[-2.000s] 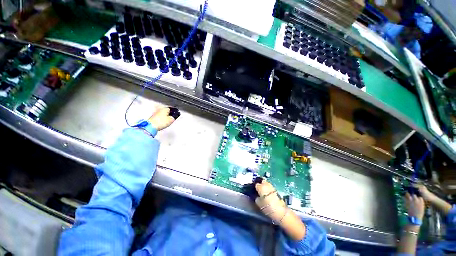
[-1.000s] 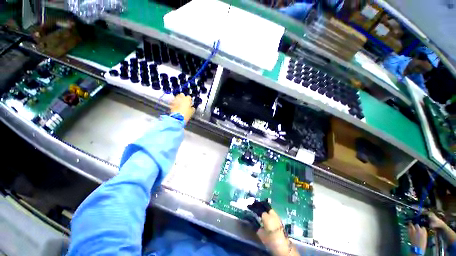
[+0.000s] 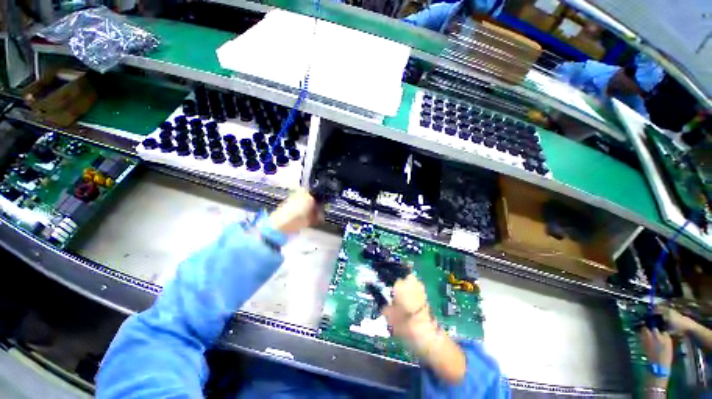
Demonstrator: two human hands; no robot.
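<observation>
A green circuit board with white patches lies on the conveyor in front of me. My right hand is over its middle and holds black capacitors at the fingertips; a black part below them is also at the board. My left hand is left of the board, near the conveyor's back rail. A dark thing shows at its fingertips, blurred, likely a capacitor. A white tray with rows of black capacitors stands behind my left hand.
Black bins and a cardboard box sit under the shelf. A second capacitor tray, white slab and plastic bag lie above. Another board is left. Another person's hands work at far right.
My left hand went to the capacitor tray and is now away from it, nearer the board. My right hand has moved from the board's front edge to its middle with the black capacitors.
</observation>
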